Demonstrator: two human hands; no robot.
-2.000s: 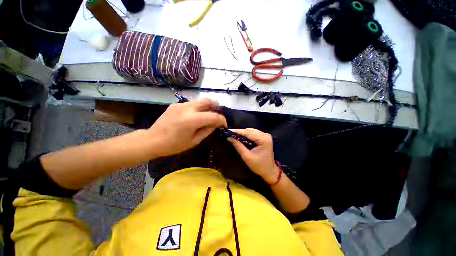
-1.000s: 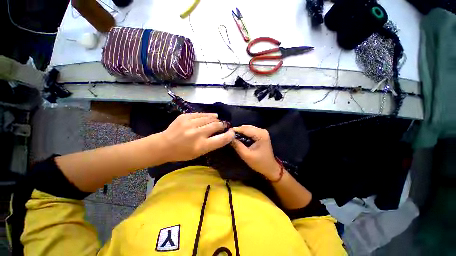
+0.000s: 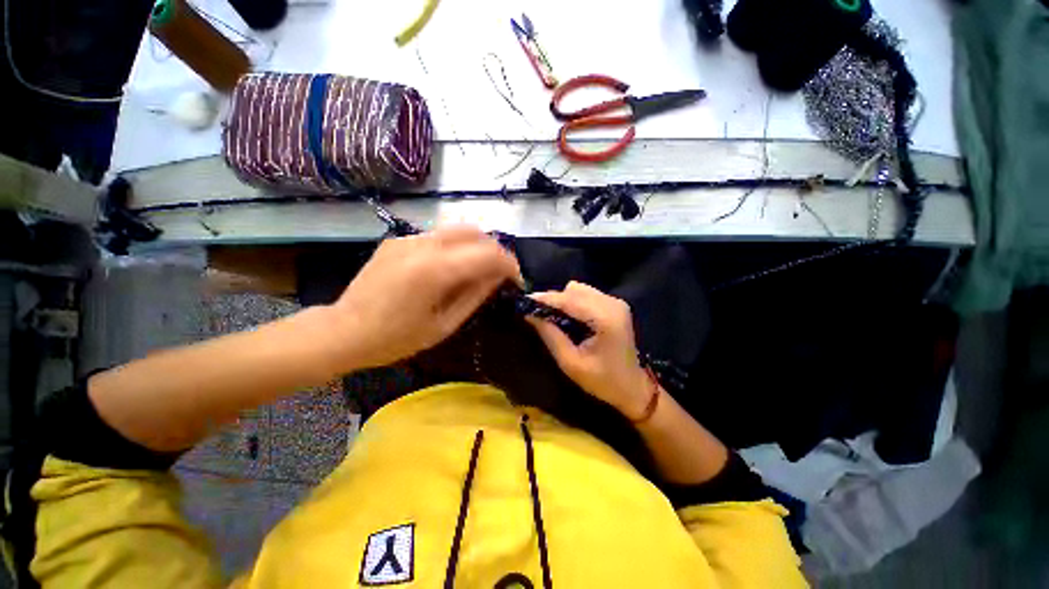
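A narrow dark braid trim (image 3: 554,313) with silvery flecks runs between my hands over a black cloth (image 3: 656,288) on my lap. My right hand (image 3: 592,351) is closed on the trim, its thumb on top. My left hand (image 3: 431,288) is bent at the near end of the trim, fingertips together and slightly blurred; whether it holds a needle or the trim is hidden. A striped maroon-and-white bundle (image 3: 366,132) with a blue band sits at the table edge, and a dark strip runs from it towards my left hand.
On the white table (image 3: 483,213) lie red-handled scissors (image 3: 610,115), small snips (image 3: 534,52), a yellow-handled tool (image 3: 416,21), a brown thread cone (image 3: 201,44), black cones (image 3: 794,40) and a silvery heap (image 3: 849,104). Dark scraps (image 3: 606,205) and a black cord lie along the edge.
My left hand has moved up and left from beside my right fingertips, back to about where it was two seconds ago. My right hand stays on the trim. The view has shifted slightly.
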